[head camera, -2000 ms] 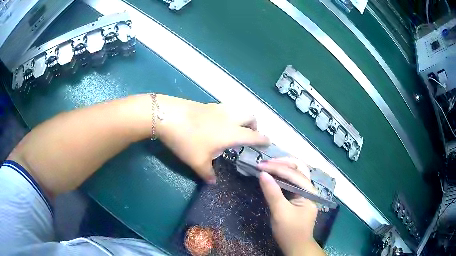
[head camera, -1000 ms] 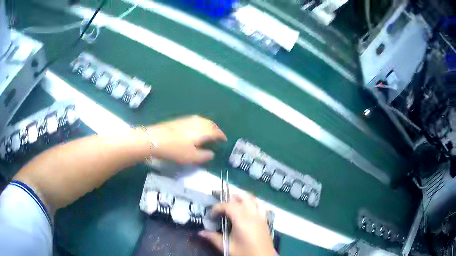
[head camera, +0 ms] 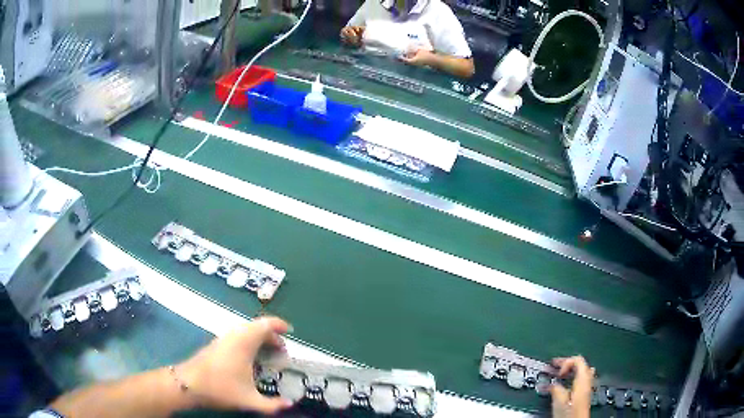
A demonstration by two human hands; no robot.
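Observation:
A silver-grey carrier strip (head camera: 351, 390) with a row of dark coil parts and pale plates lies across the near silver rail. My left hand (head camera: 236, 367) grips its left end between thumb and fingers. My right hand (head camera: 573, 388) is at the lower right, its fingers closed on the right end of a second carrier strip (head camera: 514, 369) on the green belt. Its lower part is cut off by the frame edge. No tweezers can be made out in it.
Another strip (head camera: 219, 263) lies on the belt at left, and strips (head camera: 90, 304) stand beside the white box (head camera: 41, 233). One more (head camera: 632, 398) lies far right. Red (head camera: 245, 85) and blue bins (head camera: 326, 121), a squeeze bottle (head camera: 315, 98) and a person (head camera: 416, 37) are beyond the rails.
The view has lifted towards the far side. My left hand has come down onto the near strip. My right hand has left that strip and moved right to the one on the belt.

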